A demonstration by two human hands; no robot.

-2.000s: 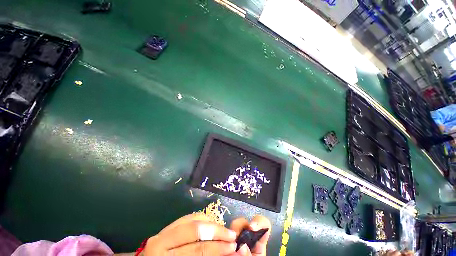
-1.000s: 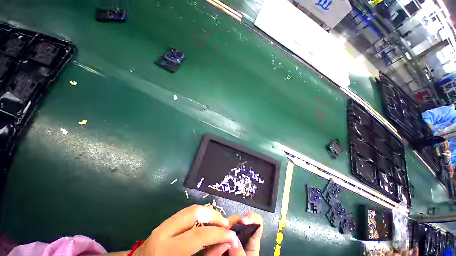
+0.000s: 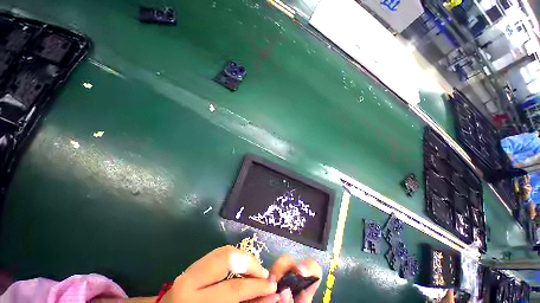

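My left hand [image 3: 222,277], in a pink sleeve with a red band at the wrist, holds a small black plastic housing [image 3: 294,283] at the bottom centre. My right hand [image 3: 307,273] grips the same housing from the right; only its fingers show, cut off by the lower edge. Brass slivers [image 3: 251,245] lie heaped just behind my left fingers, with some at the fingertips. The black parts tray [image 3: 235,195] lies beyond my hands and bears many small pale contacts [image 3: 287,213]. The housing's details are too blurred to tell.
Yellow tape [image 3: 337,248] runs right of the tray. Beyond it lie several dark housings [image 3: 373,235] and a neighbour's parts box [image 3: 424,266]. Blister trays stand left [image 3: 35,71] and right [image 3: 453,183]. Single housings lie on the green belt [image 3: 231,75]. A blue-sleeved person [image 3: 521,148] is far right.
The housings on the belt's far side have shifted right. The right blister trays have also moved slightly. Both my hands stay at the bottom centre around the black housing, with small finger shifts.
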